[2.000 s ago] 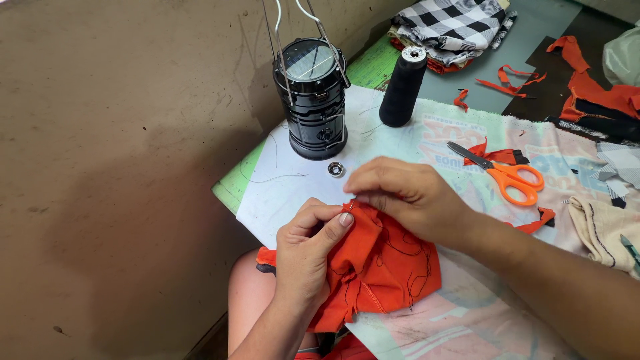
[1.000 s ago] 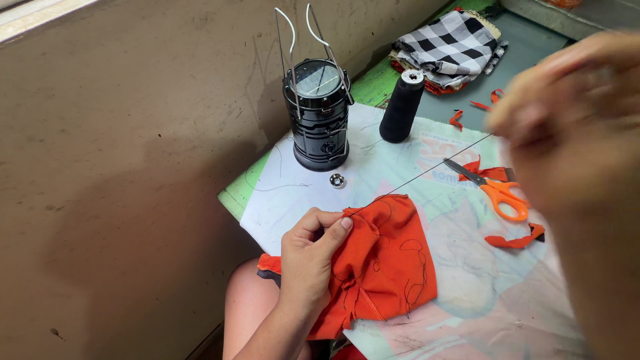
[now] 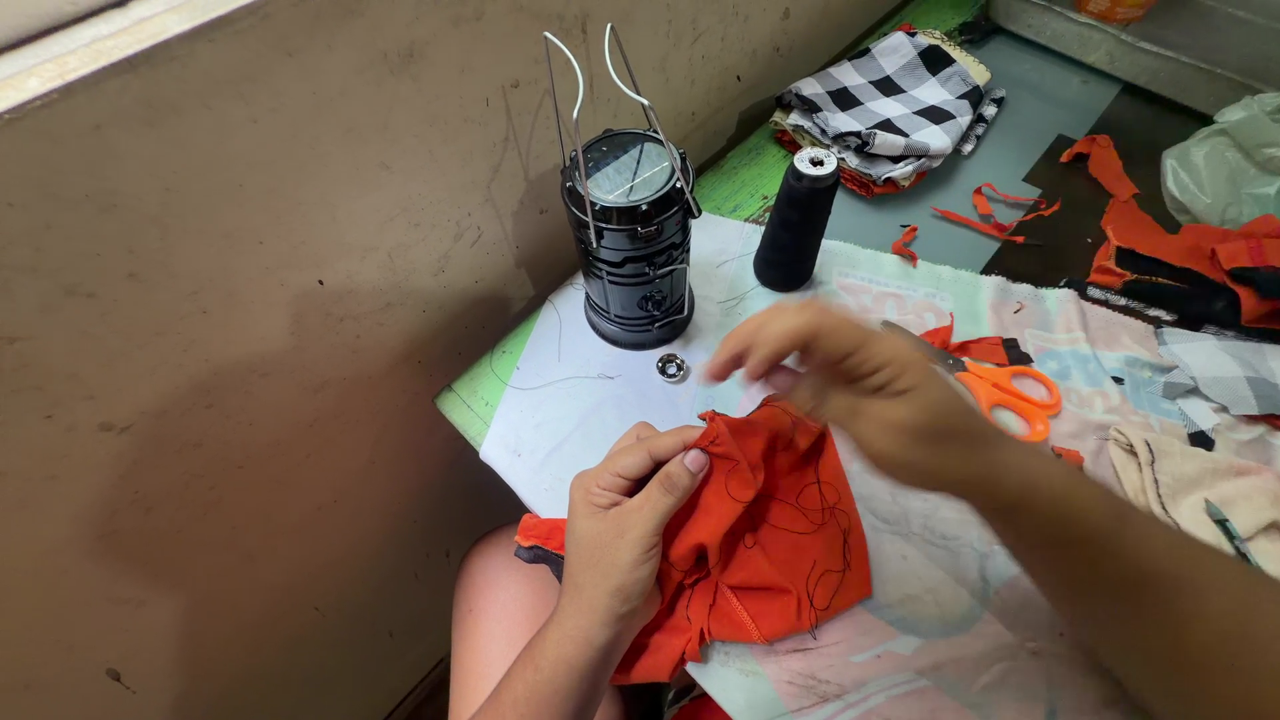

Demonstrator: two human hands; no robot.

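My left hand (image 3: 630, 510) pinches the gathered upper edge of an orange-red cloth piece (image 3: 790, 520) between thumb and fingers. Loose dark thread lies in loops over the cloth. Just above the cloth's top edge is my right hand (image 3: 840, 385), blurred, its fingers bent; whether a needle or thread is between them cannot be seen. A small metal bobbin (image 3: 671, 367) lies on the white sheet left of my right fingers. Behind it stand a black camping lantern (image 3: 635, 240) and a cone of black thread (image 3: 797, 220). Orange-handled scissors (image 3: 1010, 395) lie beyond my right wrist.
A brown wall (image 3: 250, 350) borders the left side. Folded checkered cloth (image 3: 890, 100) is stacked at the back. Orange scraps (image 3: 1180, 250), a plastic bag (image 3: 1225, 165), beige cloth (image 3: 1180, 490) and a pen-like tool (image 3: 1230, 530) lie at the right.
My right hand was by the cloth's edge, then raised at the upper right with dark thread stretched from the cloth, and is now back near the cloth. My left hand has kept its pinch.
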